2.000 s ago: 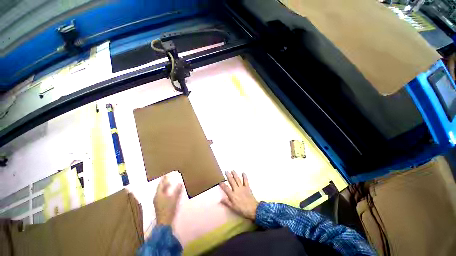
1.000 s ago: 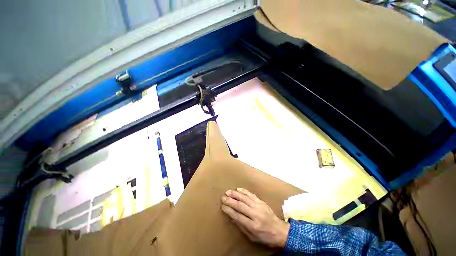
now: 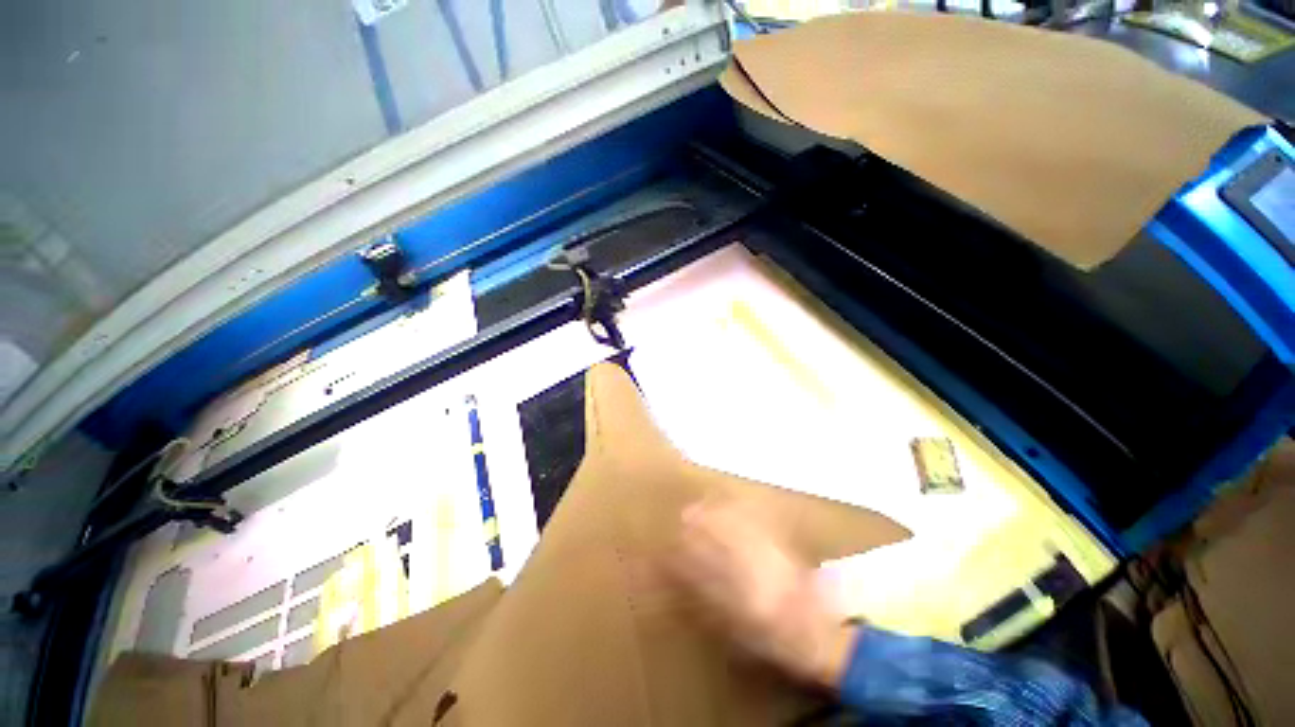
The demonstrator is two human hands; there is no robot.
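Observation:
A large tan-brown panel (image 3: 611, 568) lies over the near part of the white board, with one narrow corner pointing up toward the laser head (image 3: 602, 301) and another pointing right. My right hand (image 3: 753, 589), blurred, is over the panel's right part, fingers toward the panel's middle; whether it grips the panel cannot be told. My left hand is not in view. Behind the panel, a black opening (image 3: 554, 440) in the board is partly covered. More brown panel layers (image 3: 355, 668) with uneven edges lie at the lower left.
The black gantry beam (image 3: 426, 372) crosses the bed. A blue taped strip (image 3: 484, 483) and a small yellowish block (image 3: 936, 465) lie on the white board (image 3: 767, 412). Tan sheets (image 3: 994, 114) drape at upper right beside the blue control panel (image 3: 1257, 199). A brown stack (image 3: 1236, 611) is at right.
The dark panel lying flat in the opening two seconds ago no longer shows there; a larger tan panel covers part of it. My left hand has left view. My right hand moved slightly right.

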